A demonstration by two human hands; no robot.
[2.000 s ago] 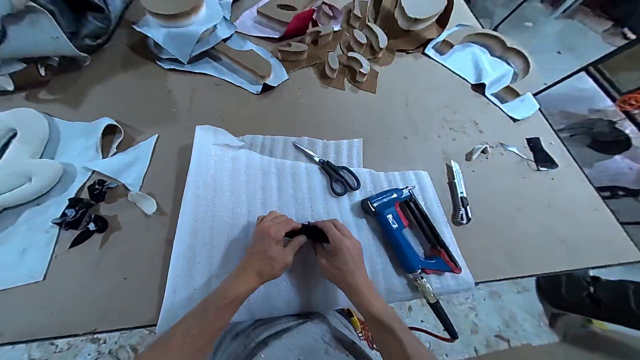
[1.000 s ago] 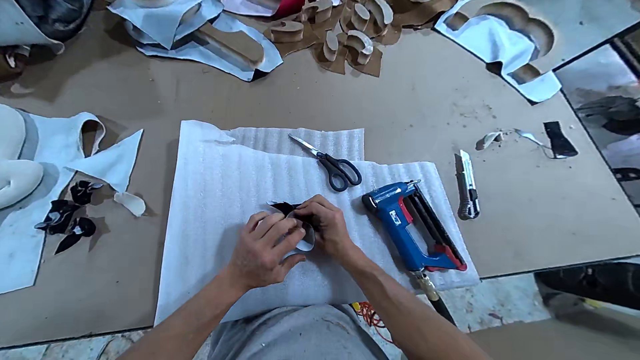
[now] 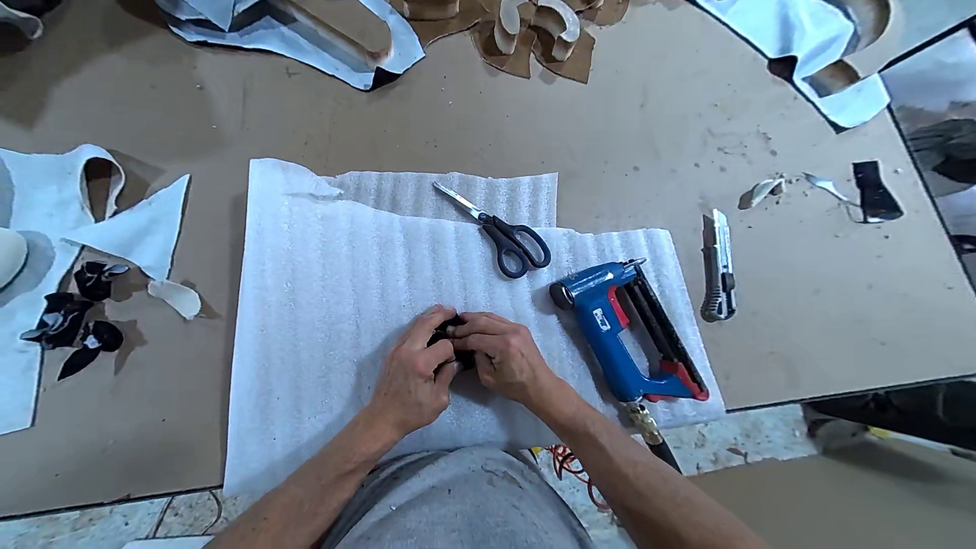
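Both of my hands meet over a white foam sheet point(image 3: 320, 328) near the table's front edge. Between them is a small black piece of material point(image 3: 451, 335), mostly covered by fingers. My left hand point(image 3: 418, 374) pinches it from the left, while my right hand point(image 3: 503, 354) grips its right side. Black-handled scissors point(image 3: 499, 232) lie on the foam above my hands, blades toward the upper left. To the right of my right hand rests a blue pneumatic staple gun point(image 3: 618, 335) with a hose fitting. A snap-off utility knife point(image 3: 719, 267) lies on the table beyond it.
Several small black bundles point(image 3: 76, 320) and a whitish scrap point(image 3: 175, 299) lie at left beside light blue fabric point(image 3: 130, 229). Brown pieces with curved foam blocks point(image 3: 534, 38) sit at the top. At right are a dark scrap point(image 3: 875, 191) and a white scrap point(image 3: 761, 191).
One second ago a pale loop showed under my fingers and black material stuck out at the upper left; now my hands have closed around the black piece. The staple gun and scissors stay on the foam.
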